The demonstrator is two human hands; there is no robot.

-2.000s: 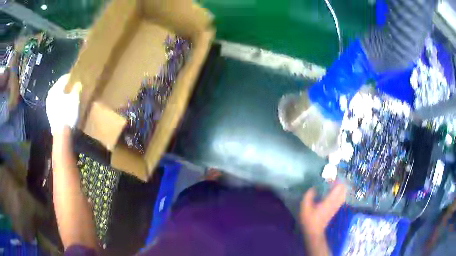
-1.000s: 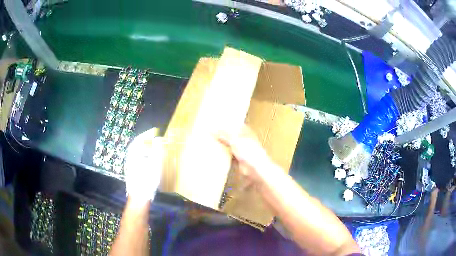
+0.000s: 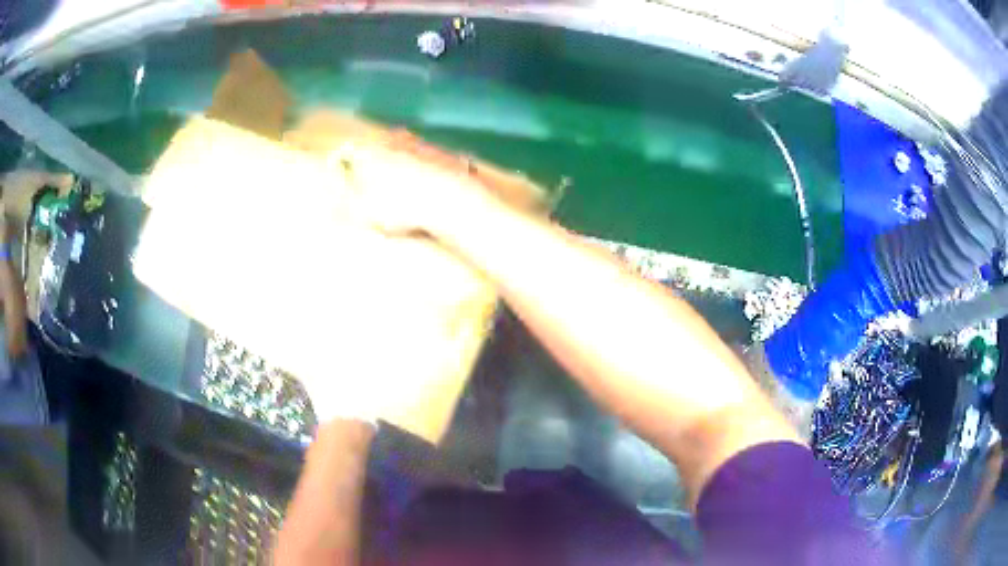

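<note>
A brown cardboard box (image 3: 321,265) is tilted above the bench and partly over the conveyor, washed out by glare. Its open flaps show at the back. My left hand (image 3: 343,404), in a white glove, is at the box's near lower side; glare hides its fingers. My bare right hand (image 3: 387,182) lies on the box's top far side, its forearm crossing from the lower right. Whether its fingers close on the cardboard is too washed out to tell. The box's contents are hidden.
Rows of circuit boards (image 3: 249,381) lie partly under the box. Trays of boards (image 3: 232,514) are below the bench. A wire heap (image 3: 868,409) lies right, beside the blue-wrapped hood (image 3: 823,332) and white pieces (image 3: 774,304). The green conveyor (image 3: 663,166) runs behind.
The box has moved left and away from me, now covering part of the board rows. My right hand and forearm have reached further left and forward with it.
</note>
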